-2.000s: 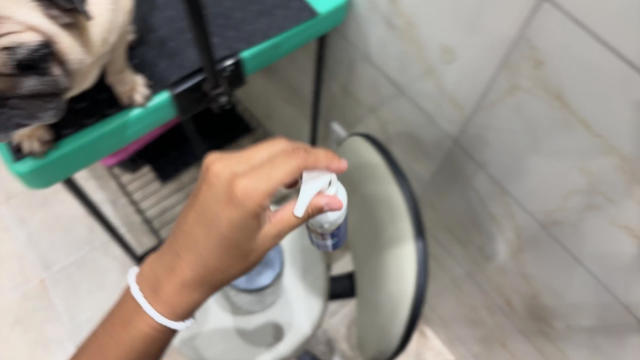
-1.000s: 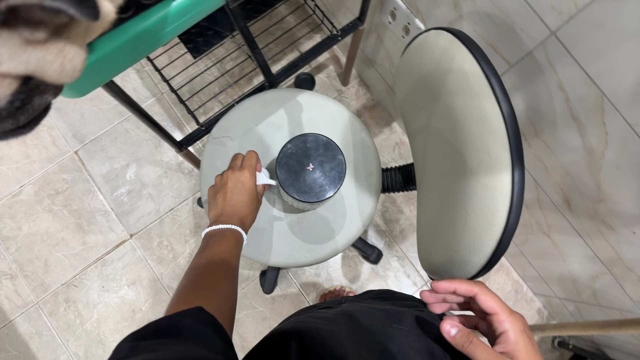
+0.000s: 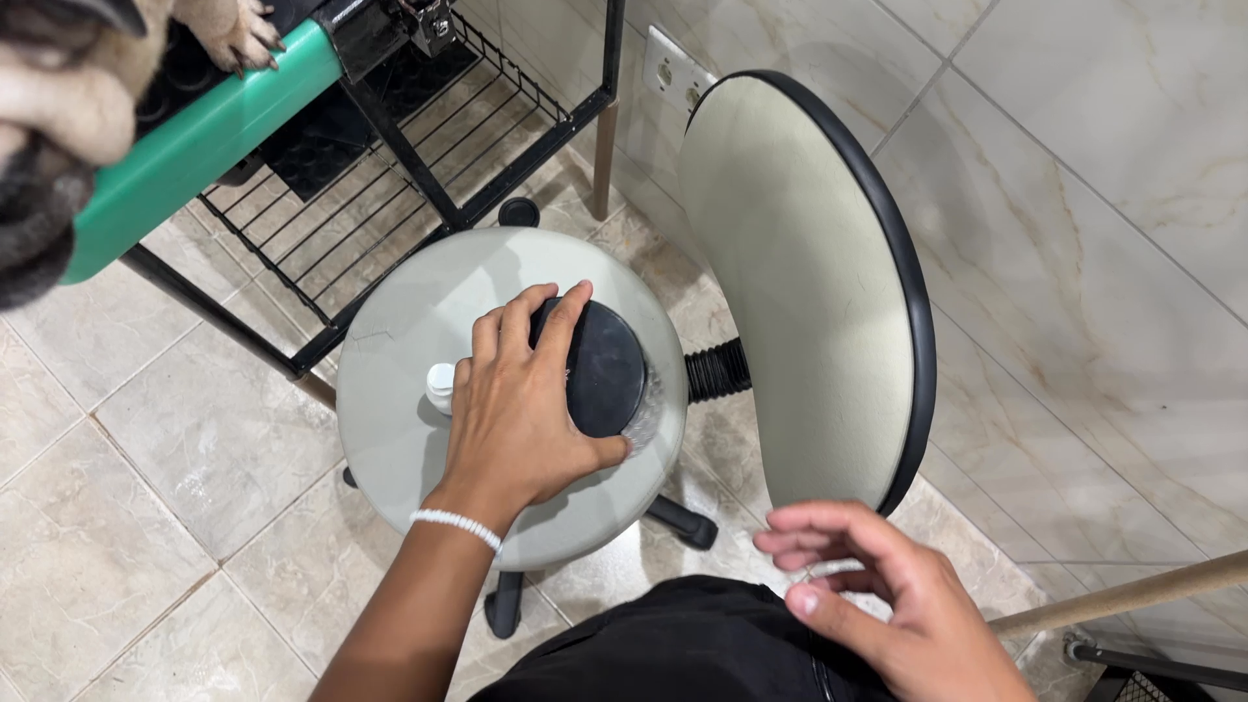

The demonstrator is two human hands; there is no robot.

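Note:
My left hand (image 3: 526, 400) spans the black lid (image 3: 606, 370) of a clear ribbed jar (image 3: 643, 421), its fingers at the far edge and its thumb at the near right edge. The jar stands on the round pale seat (image 3: 390, 468) of a wheeled stool. Just left of my fingers is a small bottle with a white top (image 3: 441, 382), partly hidden by the hand. My right hand (image 3: 877, 585) is held with bent fingers over the floor by my dark clothing, near the lower end of the stool's backrest (image 3: 799, 292), with nothing in it.
At the upper left a pug (image 3: 68, 107) rests a paw on a grooming table with a green edge (image 3: 214, 127). Below it is a black wire shelf (image 3: 331, 224). A wall socket (image 3: 673, 73) is behind the backrest. A wooden pole (image 3: 1121, 595) lies across the lower right.
My left hand held the white-topped bottle in the air, then lowered it to the seat beside the jar. It has let go of the bottle and moved right onto the black lid.

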